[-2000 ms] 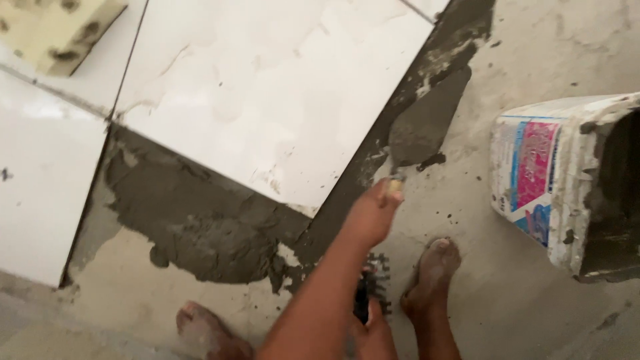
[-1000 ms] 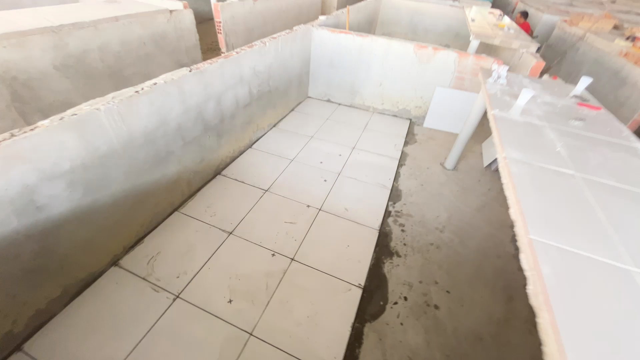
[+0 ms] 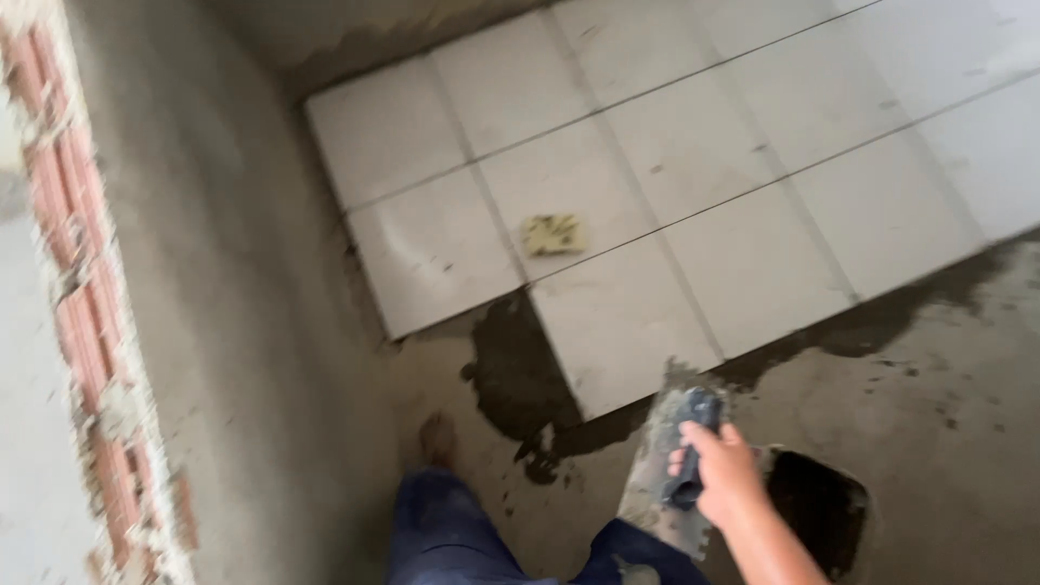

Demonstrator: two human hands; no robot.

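My right hand grips the dark handle of a notched trowel, whose metal blade is smeared with mortar. The trowel is over the floor by the outer edge of the laid white tiles. Wet grey mortar covers part of the floor left of the nearest tile. A yellowish sponge with dark spots lies on a tile farther in. Beneath my right forearm is a bucket, its dark opening partly hidden. My left hand is out of the picture.
A plastered wall runs along the left, with exposed red hollow brick along its broken edge. Another wall stands behind the tiles. My bare foot is on the concrete floor, where bits of mortar are scattered.
The view has swung widely between frames. Two seconds ago both hands were low near the feet; now only the right hand shows, holding the notched trowel above the floor.
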